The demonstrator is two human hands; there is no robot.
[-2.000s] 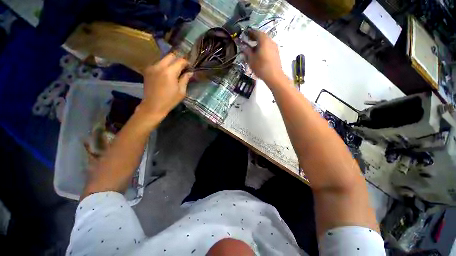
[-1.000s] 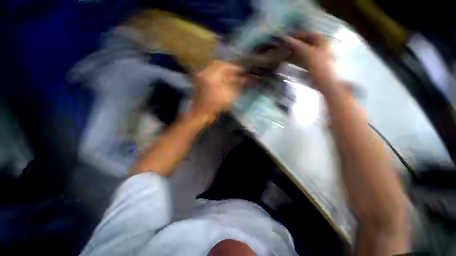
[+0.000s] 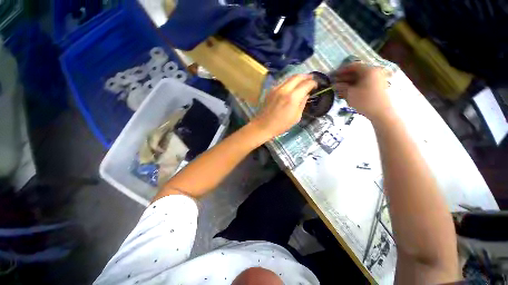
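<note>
My left hand (image 3: 287,106) grips the left rim of a dark round pouch or holder (image 3: 318,104) above the plaid cloth. A thin yellowish strip shows across its opening. My right hand (image 3: 365,92) is at its upper right side, fingers bent together around something dark; blur hides what it is and whether it is part of the pouch. A small dark slotted plate (image 3: 330,141) lies below the pouch at the cloth's edge.
White table (image 3: 423,150) with small dark bits and a thin rod near its front edge. Yellow-brown box (image 3: 231,69) with dark cloth at upper left. White plastic bin (image 3: 125,186) with bags, and blue sheet with white rolls, at left. Dark machine part at right edge.
The view has swung left, so the hands and table sit further right and most of the sewing machine has left the picture. Both hands stay at the pouch, whose opening shows fewer thin pieces.
</note>
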